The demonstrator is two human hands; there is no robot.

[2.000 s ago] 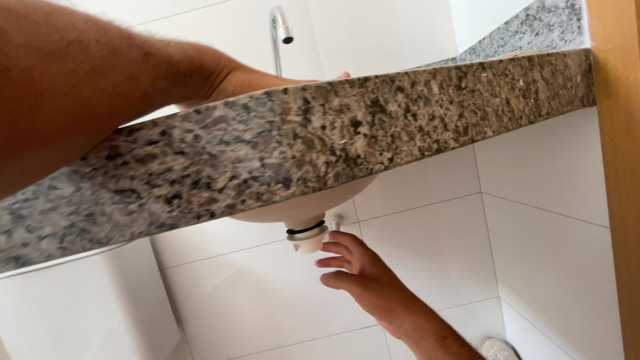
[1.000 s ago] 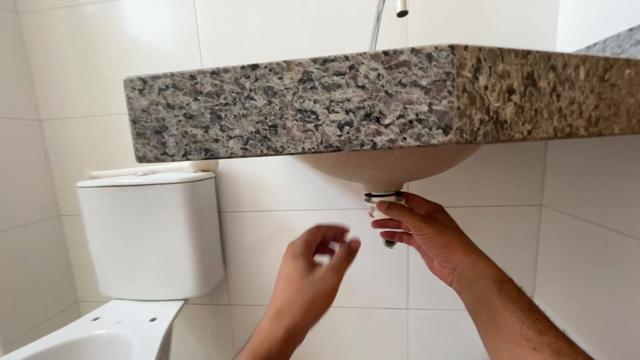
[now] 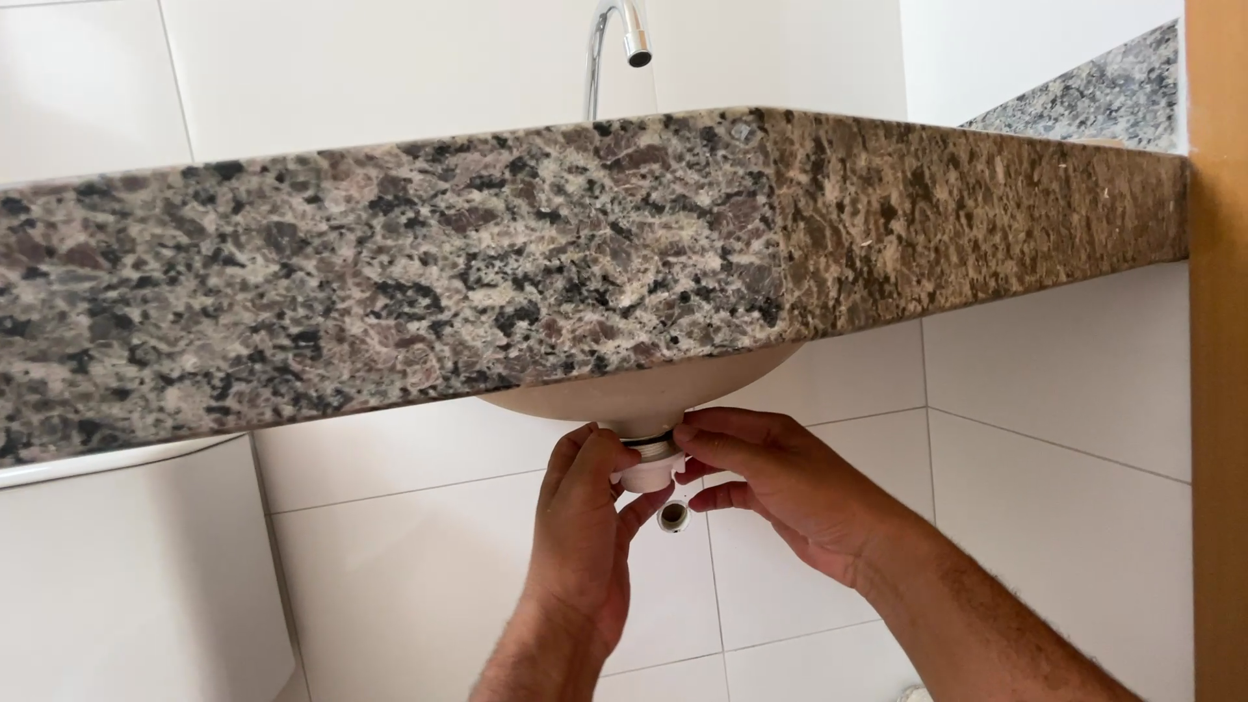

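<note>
Beneath the granite counter, a white threaded sink drain fitting (image 3: 647, 472) hangs from the underside of the washbasin (image 3: 648, 390). A dark ring shows around its top. My left hand (image 3: 588, 526) grips the fitting from the left, thumb and fingers around it. At the right, my right hand (image 3: 780, 478) has its thumb and index finger against the top of the fitting near the dark ring, the other fingers spread below. Just below and behind the fitting, a round pipe opening (image 3: 673, 516) shows at the tiled wall.
The thick granite countertop (image 3: 487, 273) crosses the view above both hands. A chrome faucet (image 3: 614, 39) rises behind it. At lower left stands a white toilet tank (image 3: 127, 575). White wall tiles (image 3: 409, 556) lie behind, and a wooden door frame (image 3: 1219, 341) runs down the right edge.
My left hand, above the counter two seconds ago and apart from the fitting one second ago, is now on it. My right hand has stayed at the fitting since one second ago. The view has shifted.
</note>
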